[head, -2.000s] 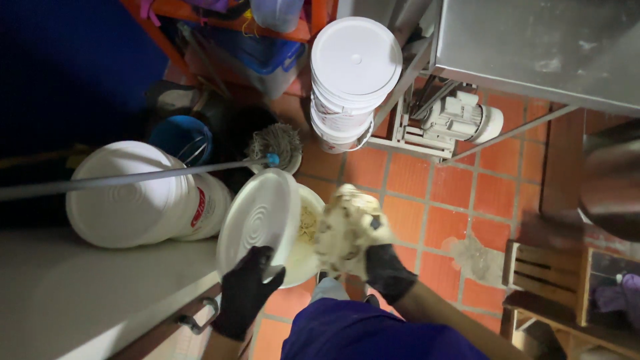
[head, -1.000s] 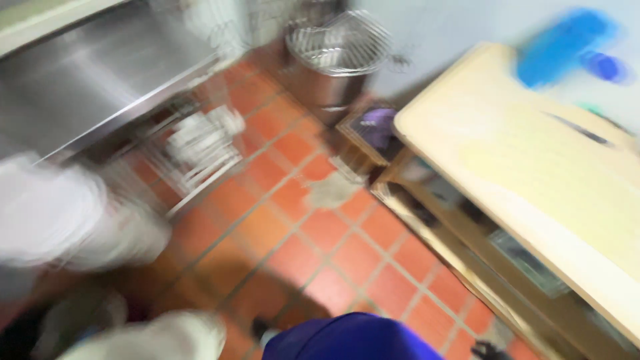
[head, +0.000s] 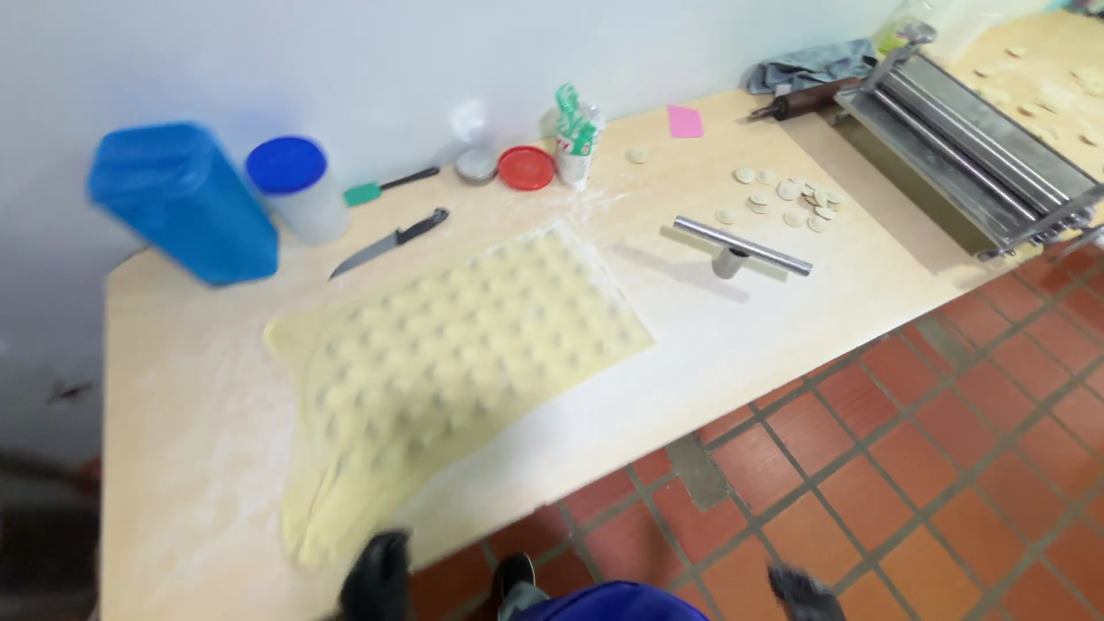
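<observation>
My left hand point(head: 377, 576), in a black glove, is blurred at the bottom of the view, close to the table's front edge and the lower end of a dough sheet point(head: 466, 336). The sheet lies on the floured wooden table and shows rows of raised bumps. At the lower right my right hand point(head: 804, 593), also black-gloved, is over the tiled floor, away from the table. Nothing shows in either hand, though both are partly cut off. A metal T-shaped tool point(head: 743, 245) stands right of the sheet. Behind the sheet lie a knife point(head: 392, 241) and a green-bladed spatula point(head: 388, 186).
A blue plastic container point(head: 185, 203) and a blue-lidded tub point(head: 297, 190) stand at the back left. Along the wall are a red lid point(head: 526, 168) and a white cup point(head: 576, 151). Small dough discs point(head: 795, 218), a rolling pin point(head: 806, 99) and a dough sheeter point(head: 966, 147) are at the right.
The view has swung from the buckets and floor to the worktable. Two seconds ago my left hand held a white lid and my right hand a pale, spotted mass; neither shows now.
</observation>
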